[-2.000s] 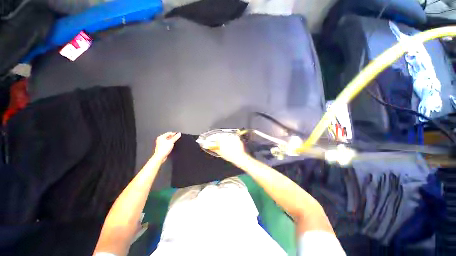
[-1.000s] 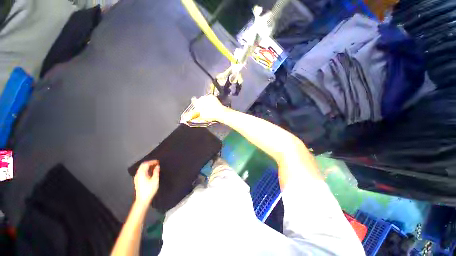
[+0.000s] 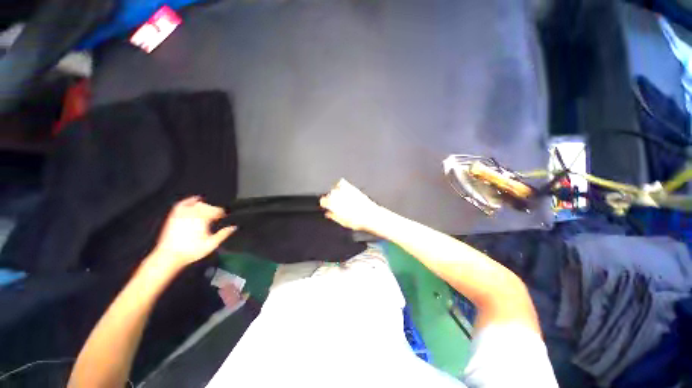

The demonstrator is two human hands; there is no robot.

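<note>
A black garment (image 3: pixel 292 231) lies at the table's near edge against my body, with a fold along its far edge. My left hand (image 3: pixel 190 231) is at its left end, fingers on the cloth by the black stack. My right hand (image 3: pixel 347 206) grips its upper right edge. The steam iron (image 3: pixel 489 184), silver with an orange-yellow handle, rests on the table to the right, away from both hands. A stack of black pieces (image 3: pixel 163 151) lies at the left.
The dark grey padded table (image 3: pixel 341 98) spans the middle. A yellow hose (image 3: pixel 607 182) runs right from the iron past a small printed item (image 3: pixel 569 163). Folded grey garments (image 3: pixel 614 295) lie below right. A pink-red card (image 3: pixel 155 30) and red cloth (image 3: pixel 72 106) are far left.
My right hand has let go of the iron, which now rests at the right, and has taken the garment's edge. My left hand has moved to the garment's left end. The view has swung back.
</note>
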